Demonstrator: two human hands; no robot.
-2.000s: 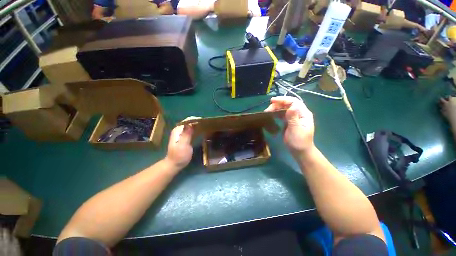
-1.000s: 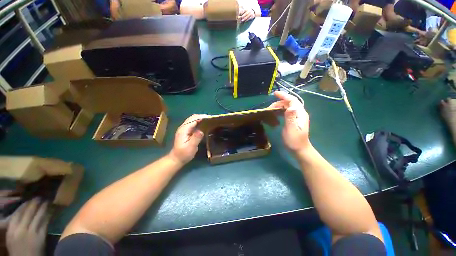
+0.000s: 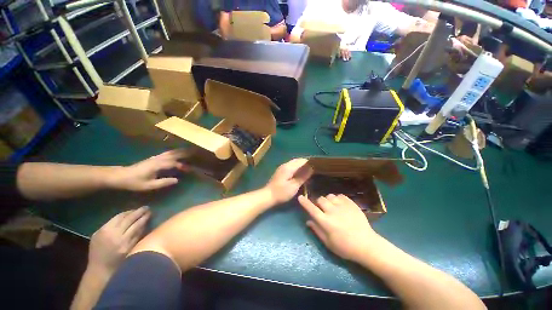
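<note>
A small brown mailer box [image 3: 378, 206] with its lid raised stands on the bench in front of me. Dark contents [image 3: 348, 189] show inside; their kind is unclear. My left hand [image 3: 290, 180] grips the box at its left side, by the lid's edge. My right hand [image 3: 340, 225] is over the box's front, palm down, with fingertips reaching into it. Whether those fingers hold anything is hidden.
Another person's hands [image 3: 145, 172] are at the left, beside an open box [image 3: 233, 175]. Behind it is another open box with black cables [image 3: 242, 139]. A dark case [image 3: 248, 69], yellow-edged unit [image 3: 368, 115], white power strip [image 3: 472, 88] and black strapped item [image 3: 525, 251] surround the area.
The view has turned left. My right hand has left the lid and moved down to the box's front and inside. The neighbour's open box now stands against the left cable box, with the neighbour's hands nearby.
</note>
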